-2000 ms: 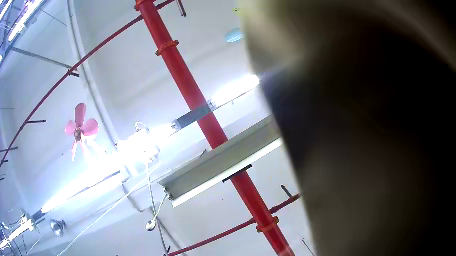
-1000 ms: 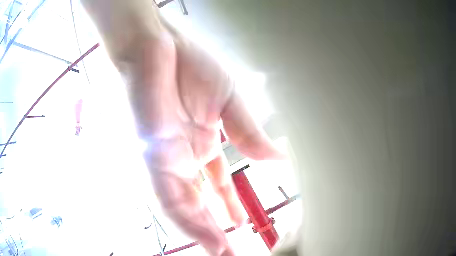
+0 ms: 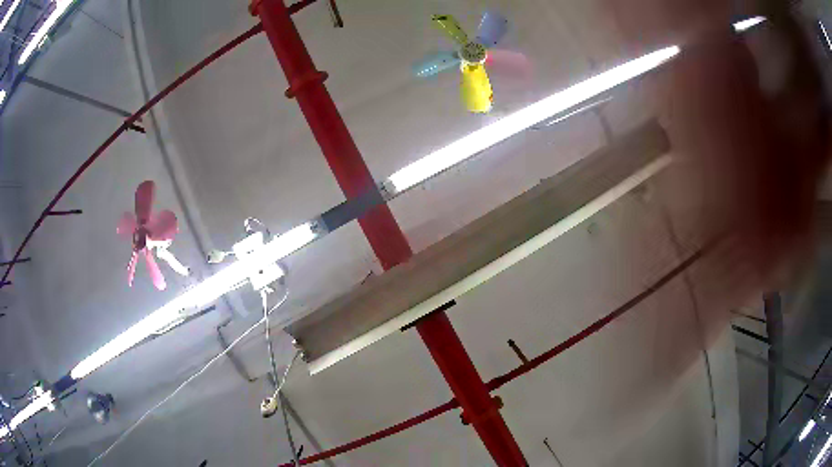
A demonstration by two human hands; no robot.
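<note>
The camera looks up at the ceiling, and no cloth, tool or machine shows. A large, blurred reddish-brown shape (image 3: 753,164) covers the upper right, close to the lens. It looks like a hand, but its fingers, whose hand it is, which side it is and whether it holds anything cannot be made out.
A red pipe (image 3: 328,137) runs diagonally across the ceiling. Lit tube lights (image 3: 538,117) and a long pale fixture (image 3: 493,251) cross it. A pink fan (image 3: 143,233) hangs left and a multicoloured fan (image 3: 473,55) at the top. A thin red pipe (image 3: 584,333) curves below.
The open hand seen a second ago across the middle is gone from there. The large pale and dark blur at the right has cleared, leaving a reddish blur. The ceiling view has hardly shifted.
</note>
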